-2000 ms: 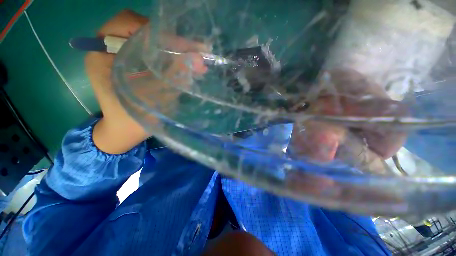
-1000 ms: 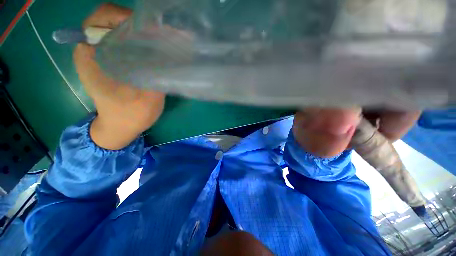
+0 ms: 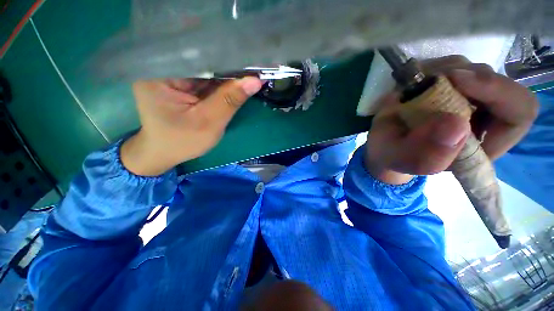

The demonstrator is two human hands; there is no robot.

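Note:
My left hand (image 3: 188,115) holds silver tweezers (image 3: 282,73) between thumb and fingers; its upper part is hidden behind the hood. The points lie over a round black workpiece (image 3: 285,94), shiny inside, on a whitish ragged pad (image 3: 312,85) on the green mat. Whether the points touch it I cannot tell. My right hand (image 3: 449,115) is shut on a soldering iron (image 3: 474,164) wrapped in worn cream tape. Its metal shaft points up and left, off to the right of the workpiece; its tip is hidden behind the hood.
The blurred clear hood (image 3: 273,36) crosses the top of the view, above both hands. A white sheet (image 3: 373,91) lies beside my right hand. A silver-edged tray (image 3: 534,58) is at the right edge. A perforated dark box (image 3: 15,176) is at far left.
The hood has shifted up in view, uncovering the workpiece, tweezer points and more of my right hand. The iron's metal shaft now shows. The tweezers' dark rear end is now hidden.

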